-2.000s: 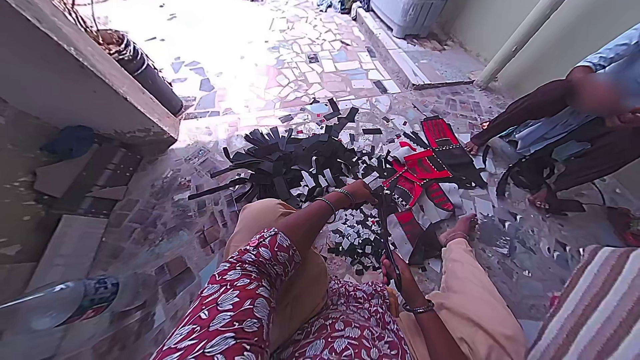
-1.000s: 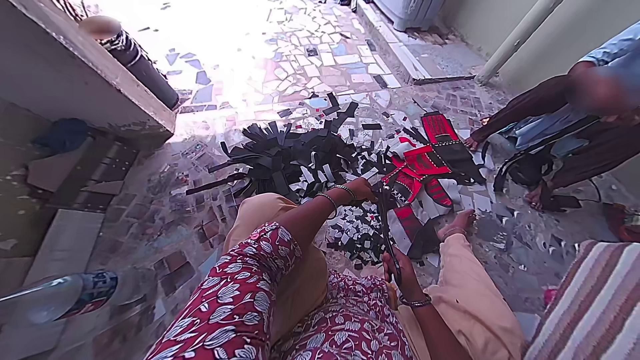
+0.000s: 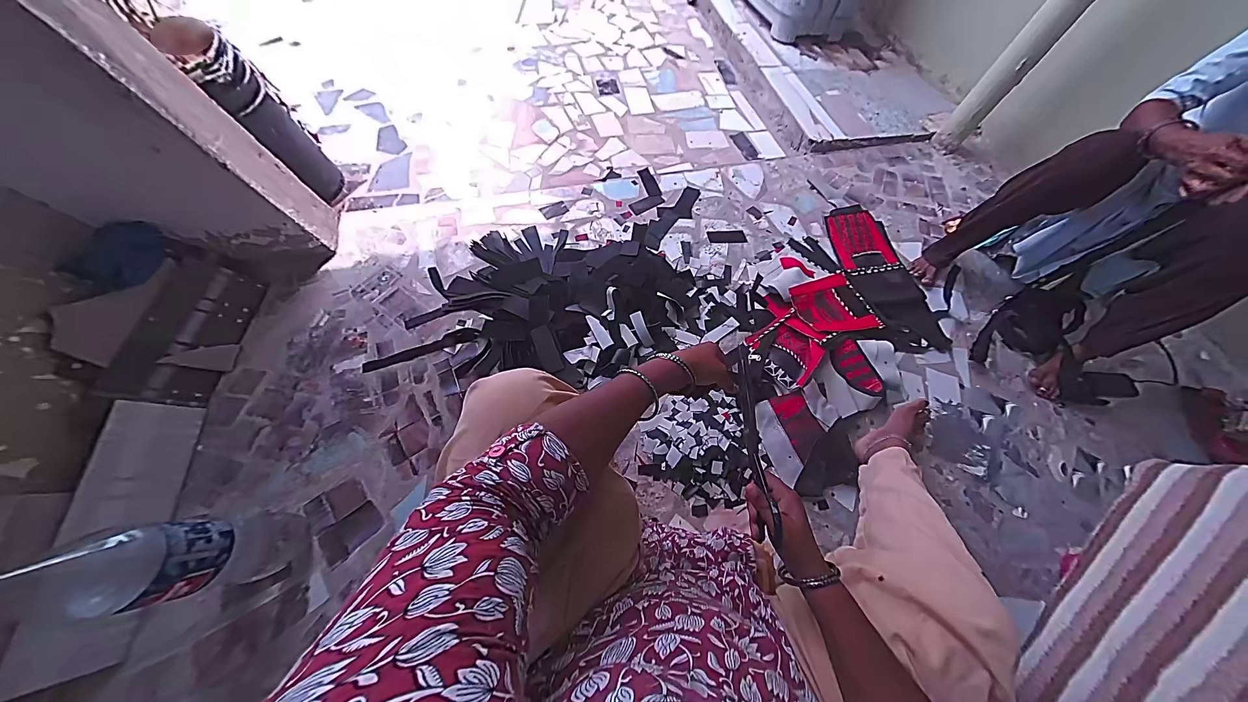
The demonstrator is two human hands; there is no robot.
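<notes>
My right hand (image 3: 792, 526) grips the handles of a pair of scissors (image 3: 770, 492), whose dark blades point away from me. Near the blades, my left hand (image 3: 709, 367) has its fingers closed around a dark strip, mostly hidden. Under and beyond my hands lies a heap of black strips (image 3: 556, 292) on the floor. Small black and white cut pieces (image 3: 697, 439) are piled between my legs. Red and black fabric pieces with stitched edges (image 3: 829, 304) lie to the right of my left hand.
A plastic bottle (image 3: 180, 565) lies at lower left. Boards (image 3: 127, 458) rest by the left wall. At right another person (image 3: 1121, 205) sits with hands together, beside black straps (image 3: 1033, 317). A striped cloth (image 3: 1141, 585) is at lower right. Broken-tile floor (image 3: 624, 117) runs ahead.
The other person's hands have come into clearer view at right. My own hands stay in nearly the same place, with the scissors still in the right one.
</notes>
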